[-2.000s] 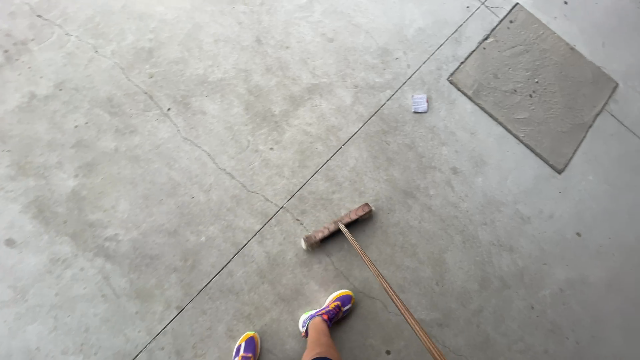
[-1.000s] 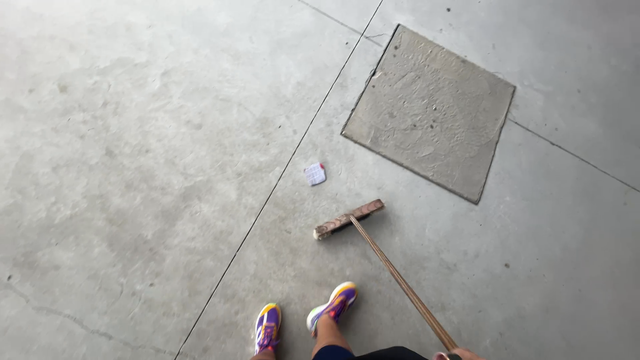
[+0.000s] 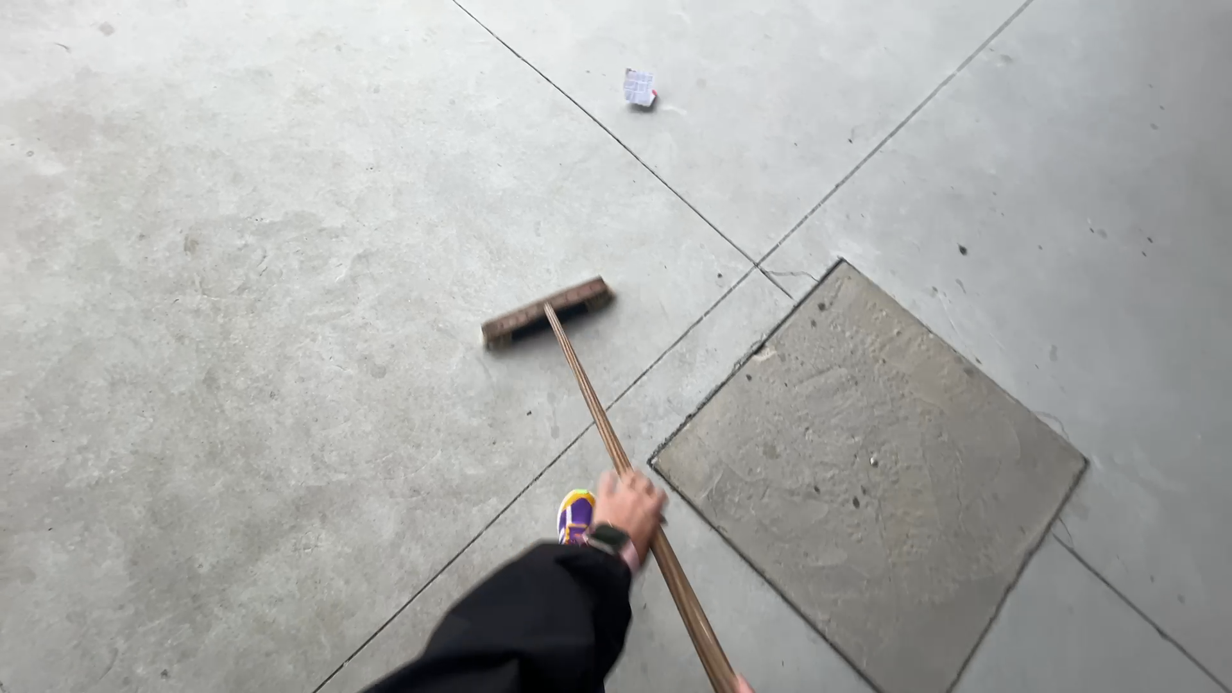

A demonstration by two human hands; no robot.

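A push broom's brown head (image 3: pixel 547 314) rests on or just above the concrete floor, left of the middle of the view. Its striped wooden handle (image 3: pixel 602 414) runs down and to the right to the bottom edge. My left hand (image 3: pixel 630 505), with a dark watch at the wrist and a black sleeve, is closed around the handle's middle. Only a small bit of my right hand (image 3: pixel 742 684) shows at the bottom edge, against the handle; its grip is mostly out of view. Beyond the broom lies a small crumpled white paper or wrapper (image 3: pixel 638 88) with a red spot.
A rough square concrete slab (image 3: pixel 876 472) is set in the floor to the right of the handle. Thin straight joints cross the floor (image 3: pixel 289 404). A purple and yellow shoe (image 3: pixel 576 514) shows beside my left hand. Small dark specks dot the floor.
My left hand has come into view on the handle. The wrapper, near the slab's left corner a second ago, now lies beyond the broom, across a floor joint. The view has turned and shifted.
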